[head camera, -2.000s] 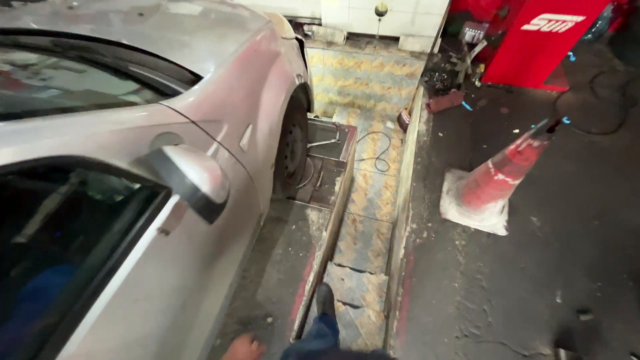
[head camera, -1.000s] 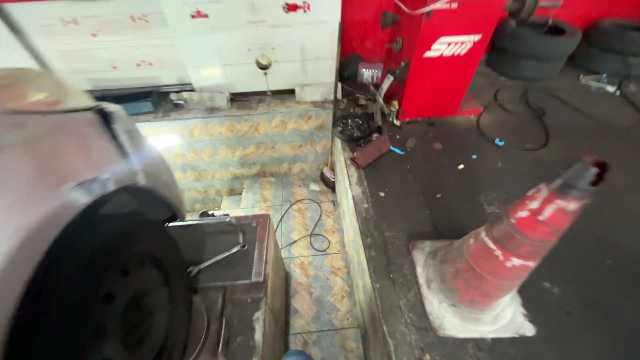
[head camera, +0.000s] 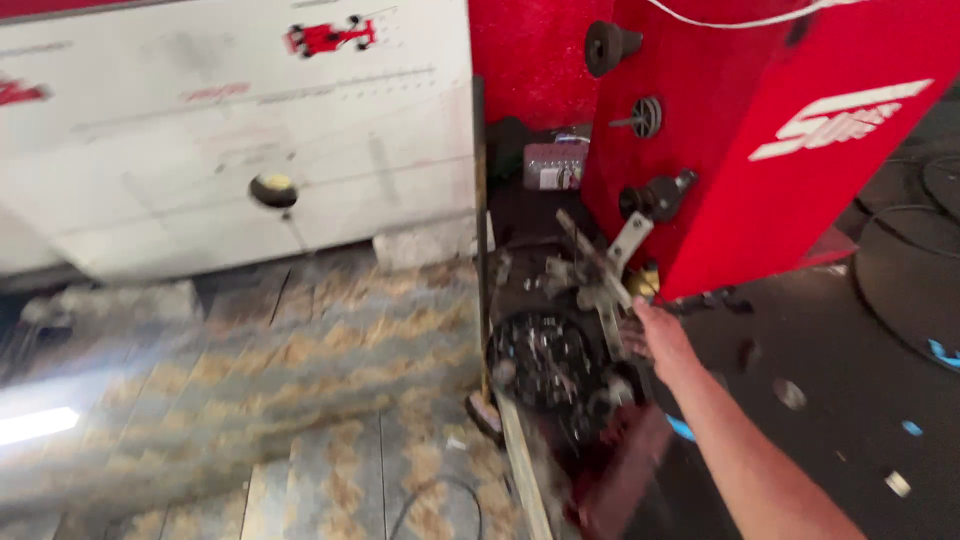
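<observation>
My right hand (head camera: 656, 330) reaches in from the lower right, its fingers at the lower end of a long metal bar (head camera: 596, 259) among metal parts; blur hides whether they are closed on it. Just left of the hand lies a round black tray (head camera: 540, 360) full of small metal pieces. A flat metal bracket (head camera: 630, 238) with holes leans beside the long bar, against the foot of a red machine cabinet (head camera: 720, 172). Below the hand lies a dark red block-like object (head camera: 622, 472), blurred. My left hand is out of view.
A tiled pit (head camera: 337, 450) with a cable (head camera: 442, 484) on its floor takes up the lower left, its raised edge (head camera: 525, 469) running beside the tray. A white board (head camera: 225, 135) stands behind. Blue scraps (head camera: 680, 427) and a hose (head camera: 862, 277) lie on the dark floor.
The view has moved up close to the red cabinet and the heap of parts; the car and traffic cone are out of view. My right hand has come in over the parts.
</observation>
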